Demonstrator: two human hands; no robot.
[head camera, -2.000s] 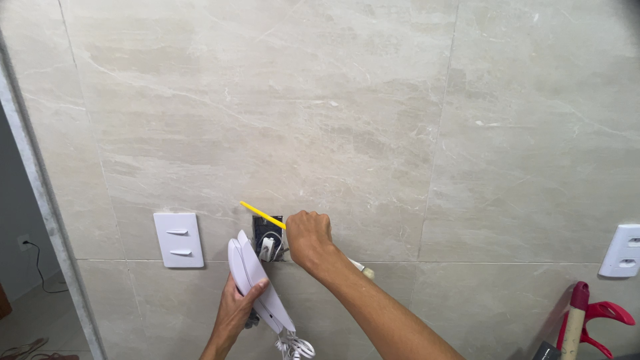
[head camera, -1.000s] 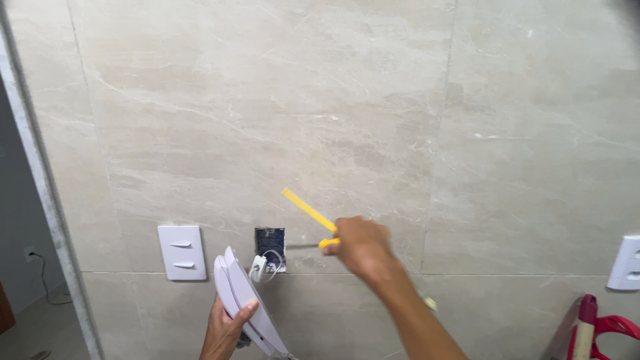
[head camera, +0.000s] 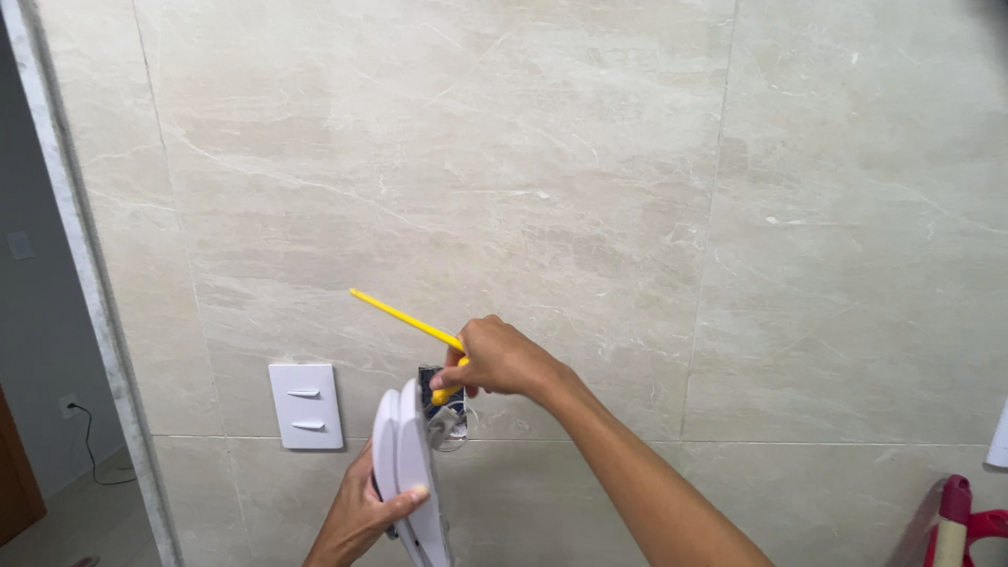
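My left hand (head camera: 366, 504) grips a white plastic wall device with a long handset-like body (head camera: 405, 472), tilted upright, its thumb across the front. A yellow tool with a long thin shaft and a handle (head camera: 405, 319) is in my right hand (head camera: 500, 358), just above and right of the white device. Its shaft points up and left, while the short yellow end sits in front of the open wall box (head camera: 428, 378). A white connector with thin white cable (head camera: 445, 425) hangs at the box's lower part, beside the device. The far side of the device is hidden.
A white double switch plate (head camera: 307, 405) is on the tiled wall to the left. Part of another white plate (head camera: 1000, 441) shows at the right edge, above a red object with a beige handle (head camera: 950, 543). A stone door edge (head camera: 87, 276) runs down the left side.
My right hand has moved left from beside the wall box to in front of it, with the yellow tool. The left hand still holds the white device.
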